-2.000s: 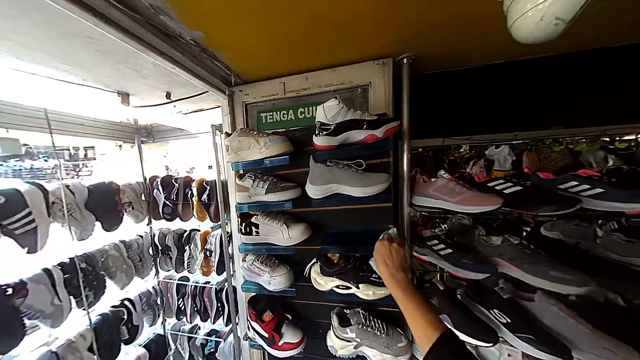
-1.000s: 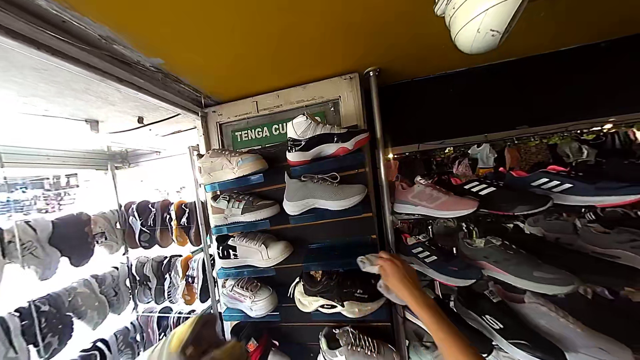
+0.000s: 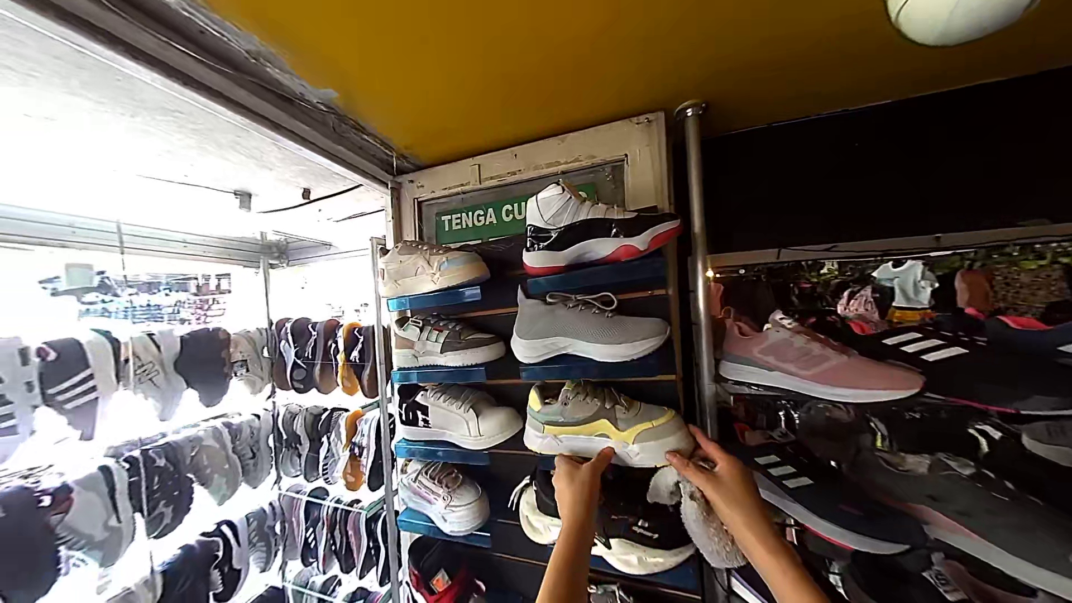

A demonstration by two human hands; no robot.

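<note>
A grey and yellow sneaker with a white sole (image 3: 607, 423) is at the third shelf level of the right display column. My left hand (image 3: 579, 481) grips its sole from below. My right hand (image 3: 716, 473) touches the sneaker's right end with its fingertips and also holds a fluffy grey-white cloth (image 3: 703, 519), which hangs beneath it. A black and cream sneaker (image 3: 641, 536) sits just under my hands, partly hidden by them. Above stands a light grey knit sneaker (image 3: 590, 327), and over that a white, black and red high-top (image 3: 595, 230).
A left column of small blue shelves holds more sneakers, among them a white and black one (image 3: 456, 414). A metal pole (image 3: 699, 268) rises beside the right column. Racks of shoes stand on both sides, with a pink sneaker (image 3: 821, 360) near the pole.
The grey and yellow sneaker now stands at the level where a bare blue shelf showed before. My left hand has come into view, holding it. My right hand still has the cloth.
</note>
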